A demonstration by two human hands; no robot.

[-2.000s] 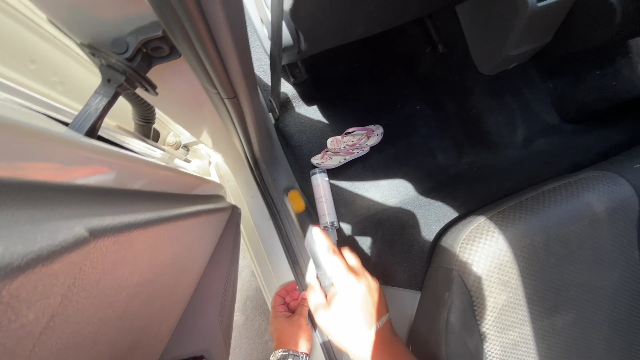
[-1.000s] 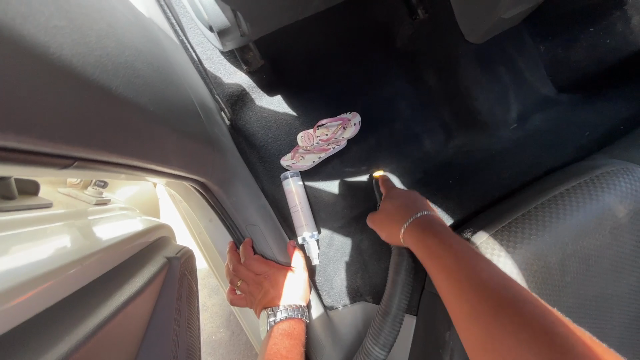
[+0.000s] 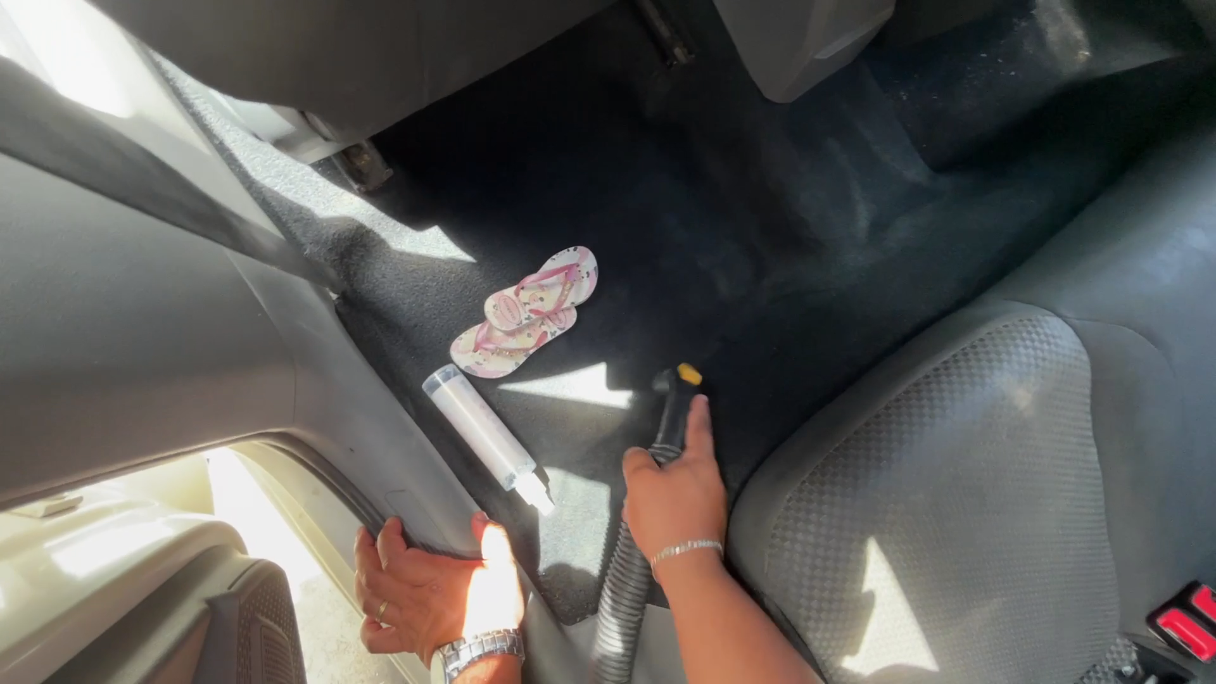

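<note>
My right hand (image 3: 676, 499) is closed around the black end of a ribbed vacuum hose (image 3: 619, 608), its yellow-tipped nozzle (image 3: 674, 408) over the dark car floor carpet. My left hand (image 3: 442, 589), wearing a ring and a metal watch, rests on the door sill trim (image 3: 423, 494), fingers over its edge. Between the hands and farther in, a clear spray bottle (image 3: 484, 427) lies on the carpet beside the sill. Just beyond it lies a pair of pink and white flip-flops (image 3: 522, 313), one partly on top of the other.
A grey patterned rear seat (image 3: 950, 503) bounds the right side, with a red seat belt buckle (image 3: 1187, 622) at its lower right. The front seat (image 3: 446, 57) overhangs the footwell, and metal seat rails (image 3: 363, 166) show beneath. The open door (image 3: 123, 589) is at lower left.
Two seconds ago my right hand was near the bottle at the sill; it has moved right, onto the hose. Since one second ago, the hose end has stayed in my right hand. The view has shifted.
</note>
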